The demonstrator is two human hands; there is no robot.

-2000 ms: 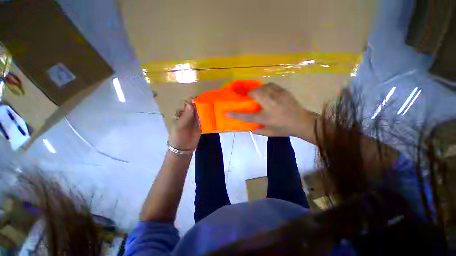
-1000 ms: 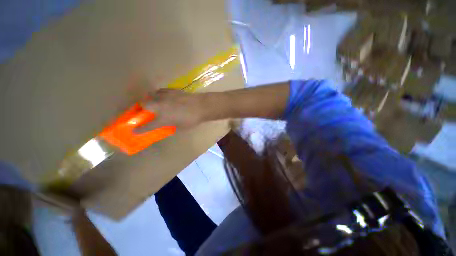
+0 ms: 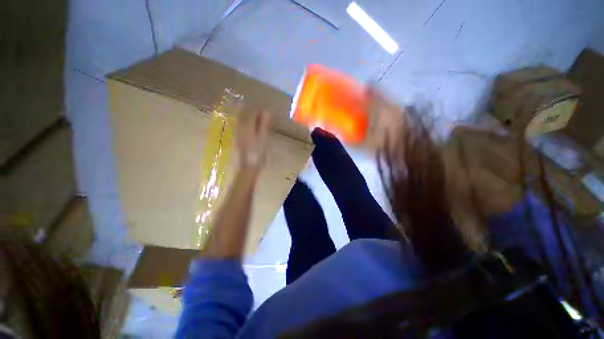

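A large brown carton [image 3: 155, 152] stands on the floor at the left of my legs. A glossy yellow tape strip [image 3: 216, 162] runs along its top and over an edge. My left hand [image 3: 255, 136] is at the carton near the tape, blurred, with the fingers apart and nothing visible in it. The orange tape dispenser [image 3: 333, 104] is in my right hand [image 3: 384, 119], held above the floor to the right of the carton. The right hand is blurred and partly covered by hair.
Other cartons stand at the left edge, and a smaller carton [image 3: 162, 267] is below the large one. More cartons [image 3: 535, 96] are at the right. Glossy grey floor [image 3: 437, 40] shows at the top. My legs are beside the large carton.
The view has turned, and the carton now appears smaller and further left. The dispenser has gone from the carton's tape seam to the air beside the carton. My left hand has come onto the carton.
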